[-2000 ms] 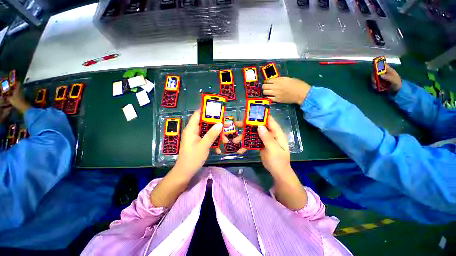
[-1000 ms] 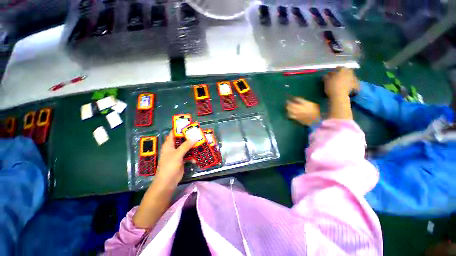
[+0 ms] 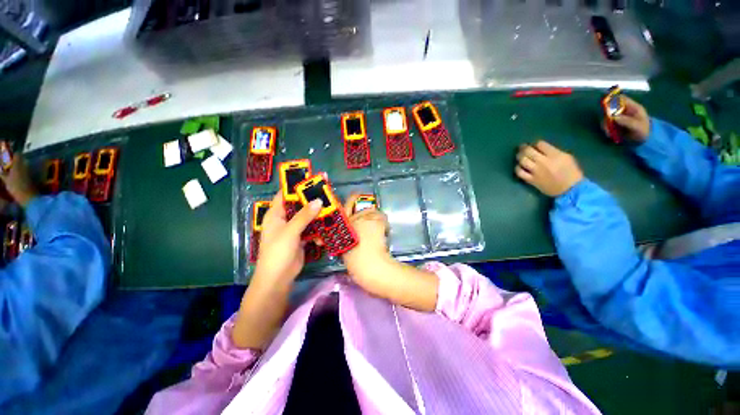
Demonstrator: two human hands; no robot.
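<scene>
My left hand (image 3: pixel 277 247) holds two red-orange keypad phones, one overlapping the other. The front phone (image 3: pixel 331 220) has a yellow frame and dark screen, with my thumb on it. My right hand (image 3: pixel 369 247) is beside them at the tray's near row, its fingers over another phone (image 3: pixel 366 203) whose top shows; whether it grips that phone is hidden. The clear blister tray (image 3: pixel 471 246) holds one phone (image 3: pixel 261 153) at back left, three at back right and one (image 3: pixel 260 220) at near left, partly hidden by my left hand.
White squares (image 3: pixel 195 193) and green pieces lie left of the tray. Red pens (image 3: pixel 142 105) lie at the white surface. A neighbour's hand (image 3: pixel 549 168) rests right of the tray; the other holds a phone (image 3: pixel 612 113). Another blue-sleeved neighbour (image 3: pixel 61 235) works at left.
My right hand has come back from the neighbour's area at right to the tray beside my left hand. My left hand still holds two phones; their screens have gone from lit to dark.
</scene>
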